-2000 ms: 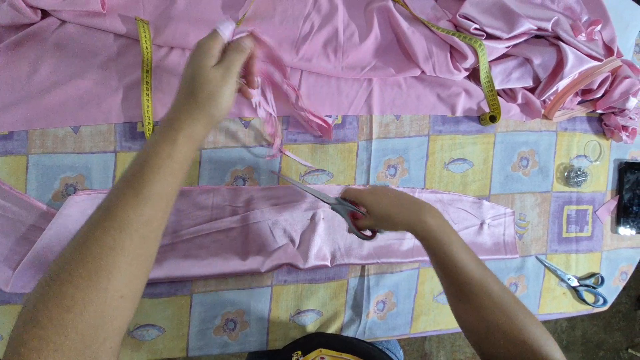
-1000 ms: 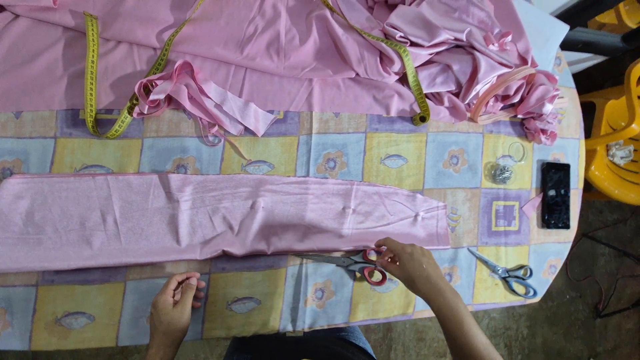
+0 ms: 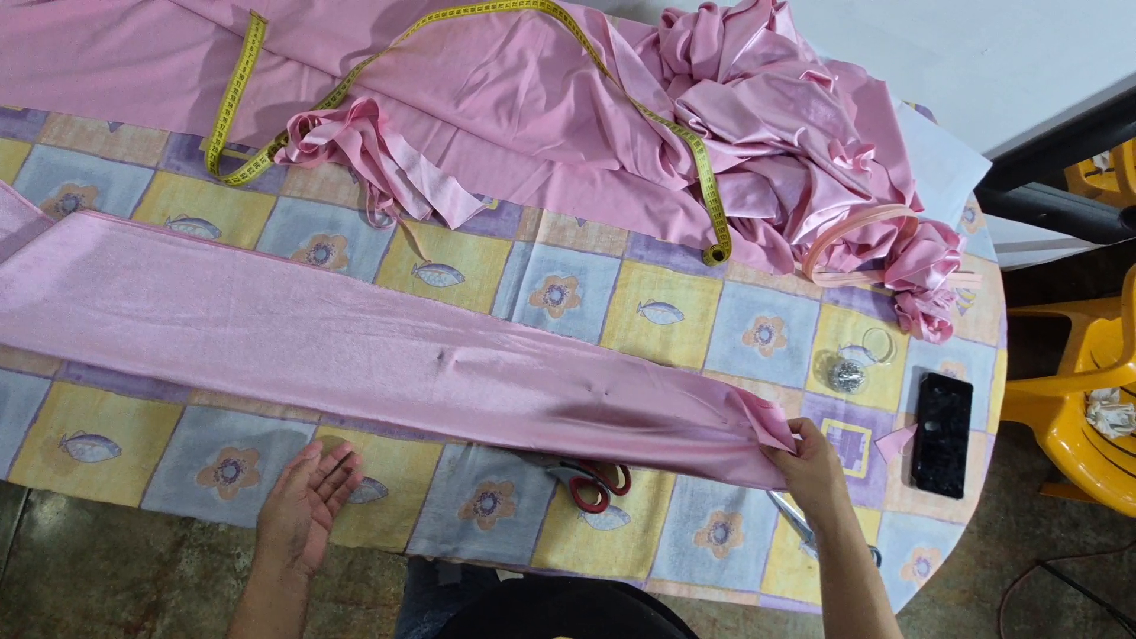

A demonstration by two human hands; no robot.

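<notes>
A long folded piece of pink satin fabric lies across the table, with its narrow right end pinched and lifted in my right hand. My left hand is palm up, fingers apart and holding nothing, just below the fabric's lower edge. Red-handled scissors lie between my hands, their blades hidden beneath the fabric. Behind my right forearm, a second pair of scissors is partly hidden. Pink fabric strips sit in a loose bundle beyond the long piece, near a yellow tape measure.
Bunched pink fabric covers the far side of the patterned tablecloth. A small container of pins, a black phone and a pink scrap lie at the right. A yellow plastic chair stands beyond the table's right edge.
My right hand let go of the red-handled scissors and took hold of the fabric's right end. The strips left my left hand and lie on the table. The long piece now slants.
</notes>
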